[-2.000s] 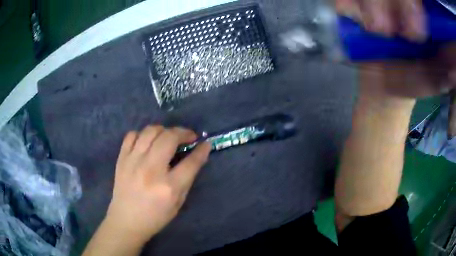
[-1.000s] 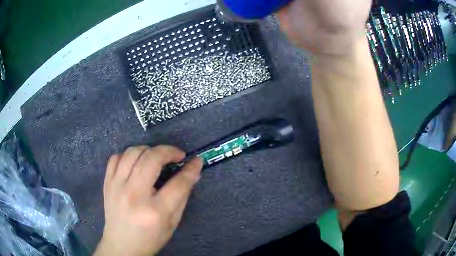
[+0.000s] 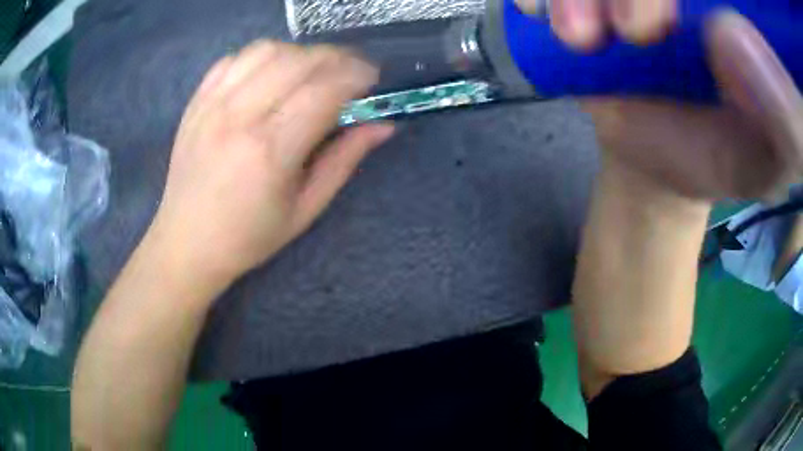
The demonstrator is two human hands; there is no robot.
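A black handle housing lies on the dark foam mat, with its green circuit board (image 3: pixel 418 100) showing on the open side. My left hand (image 3: pixel 264 132) holds the housing's left end between thumb and fingers. My right hand (image 3: pixel 678 114) is wrapped around the thick blue electric screwdriver (image 3: pixel 607 62), slightly blurred. The driver's silver-white nose points left, over the right part of the housing, and hides its rounded end. Whether the bit touches a screw cannot be seen.
The screw tray (image 3: pixel 379 12), heaped with silver screws, is cut off by the top edge. A crumpled clear plastic bag (image 3: pixel 40 194) lies at the left. The foam mat (image 3: pixel 414 238) spans the middle. A black cord (image 3: pixel 770 214) runs at the right edge.
The view has shifted, so the tray and housing sit higher in the picture. My right hand has brought the screwdriver from above the tray down to the housing's right part. My left hand still holds the housing.
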